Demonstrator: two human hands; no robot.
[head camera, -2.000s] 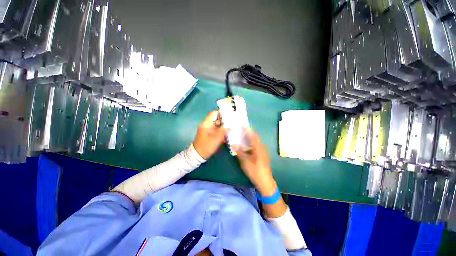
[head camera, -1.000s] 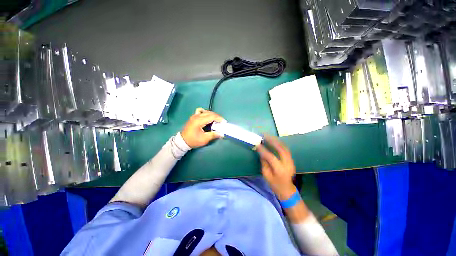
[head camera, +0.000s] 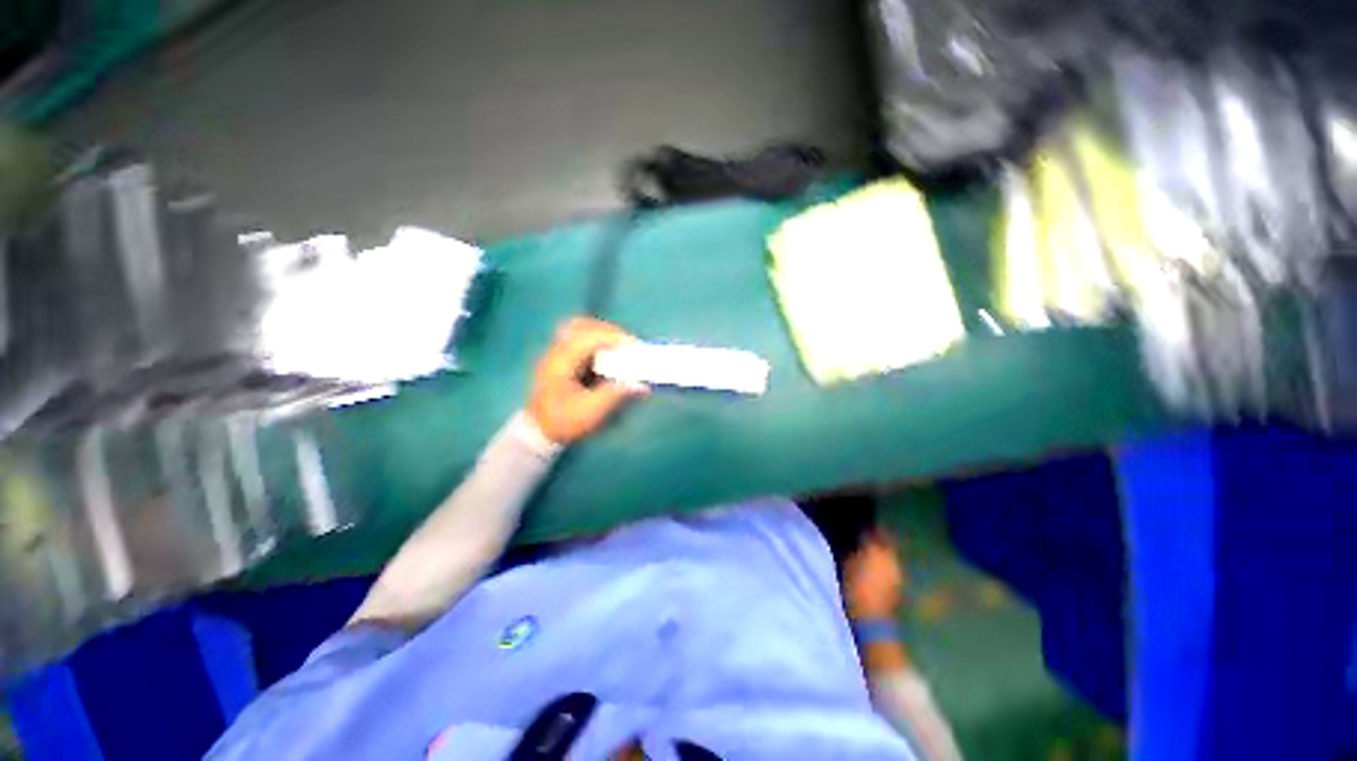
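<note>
My left hand (head camera: 573, 384) grips one end of a white power adapter assembly (head camera: 685, 367), held level over the green bench surface. A black cord (head camera: 729, 174) runs up from the held end to a tied coil at the belt's edge. My right hand (head camera: 874, 577) is down below the bench edge at my side, small and blurred; whether it holds anything cannot be told. A pile of pale insulating sheets (head camera: 868, 283) lies on the green surface right of centre.
Blurred stacks of silver metal shields stand left (head camera: 127, 283) and right (head camera: 1235, 223), with yellow pieces (head camera: 1094, 223) in the right stack. White-faced pieces (head camera: 372, 305) are at the left stack's inner edge. A dark grey belt (head camera: 491, 104) runs beyond. Blue bins (head camera: 1191, 595) are below the bench.
My right hand has left the adapter and dropped below the bench edge. The adapter, in my left hand, has turned from upright to slanted to nearly level across the view. The view has shifted and blurred.
</note>
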